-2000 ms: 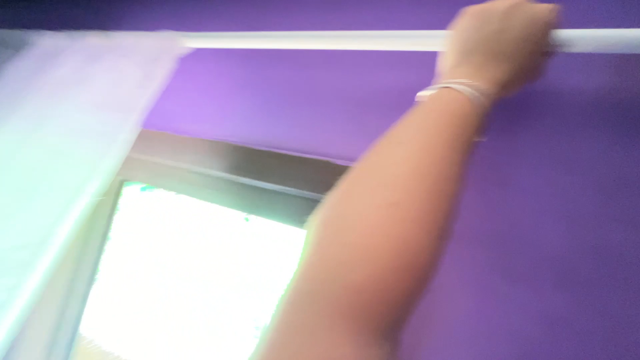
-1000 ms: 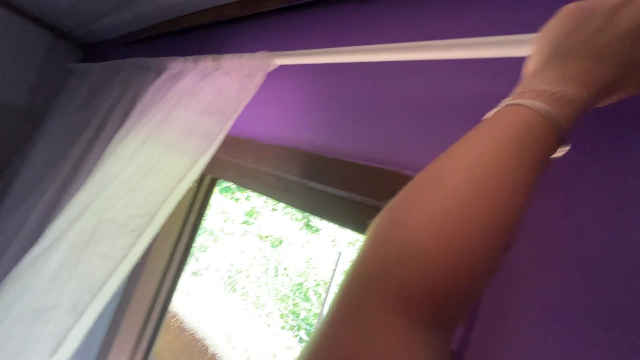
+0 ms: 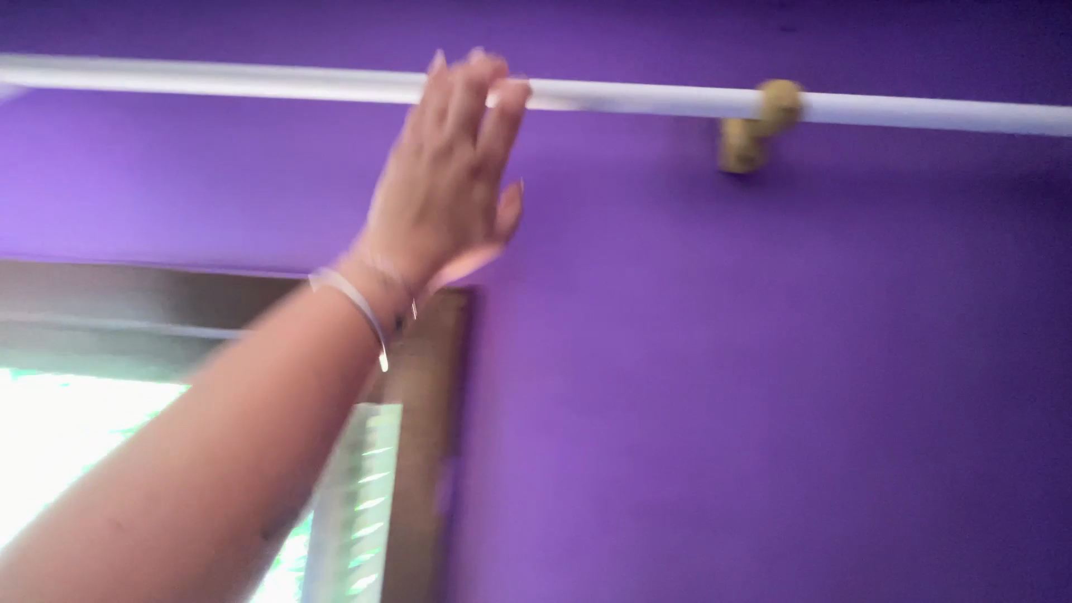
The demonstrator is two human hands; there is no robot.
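Observation:
A white curtain rod point(image 3: 670, 99) runs across the top of the head view in front of a purple wall. My left hand point(image 3: 452, 167) reaches up from the lower left, its back to the camera. Its fingertips overlap the rod; the fingers are extended and a little apart, the thumb off to the right, with nothing gripped. Whether the fingertips touch the rod cannot be told. Right of the hand, a yellowish bracket point(image 3: 758, 126) encircles the rod. A thin light bracelet point(image 3: 356, 306) is on the wrist. My right hand is out of view.
Below the rod at the left is a window with a brown frame point(image 3: 423, 435) and bright glass point(image 3: 59, 452), partly behind my forearm. Pale slats point(image 3: 371, 502) show near the frame's right side. The purple wall point(image 3: 737, 377) fills the right. The picture is blurred.
My left hand, closed around the rod earlier, now has its fingers extended. The view has shifted right: the bracket has come into sight and the white curtain has nearly left it.

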